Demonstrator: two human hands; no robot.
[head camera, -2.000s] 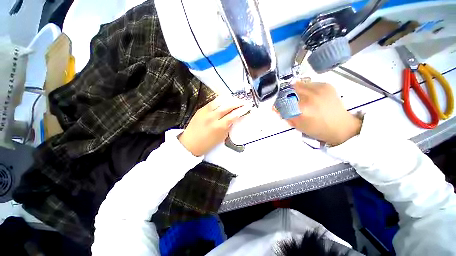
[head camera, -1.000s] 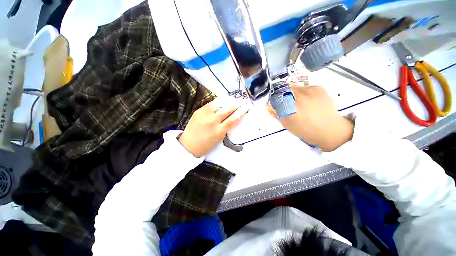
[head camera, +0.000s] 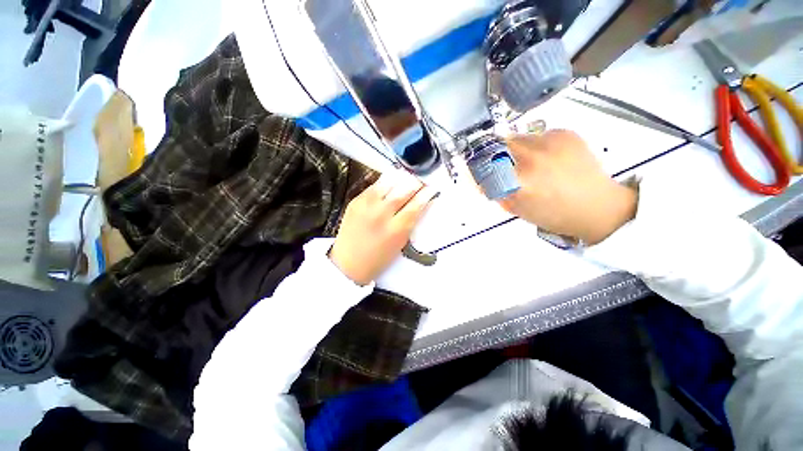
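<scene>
The dark plaid garment (head camera: 238, 167) lies on the left of the machine table, one corner hanging over the front edge. My left hand (head camera: 379, 231) is bare and lies at the garment's right edge, fingertips beside the needle area; whether it grips cloth is hidden. My right hand (head camera: 563, 183) is behind the grey ribbed knob (head camera: 495, 169), its fingertips hidden. The white sewing machine (head camera: 440, 44) has a blue stripe and a shiny metal bar (head camera: 370, 84) ending near my left fingertips. The needle itself cannot be made out.
Scissors with red and yellow loops (head camera: 748, 132) lie at the right, beside silver tweezers (head camera: 647, 116). A larger ribbed knob (head camera: 535, 74) is on the machine. A small curved metal piece (head camera: 420, 255) lies near my left hand. A tan strip (head camera: 114, 145) stands at the left.
The camera view has turned and shifted slightly, moving the machine's bar left in the picture. Both hands stay close to the same places beside the machine.
</scene>
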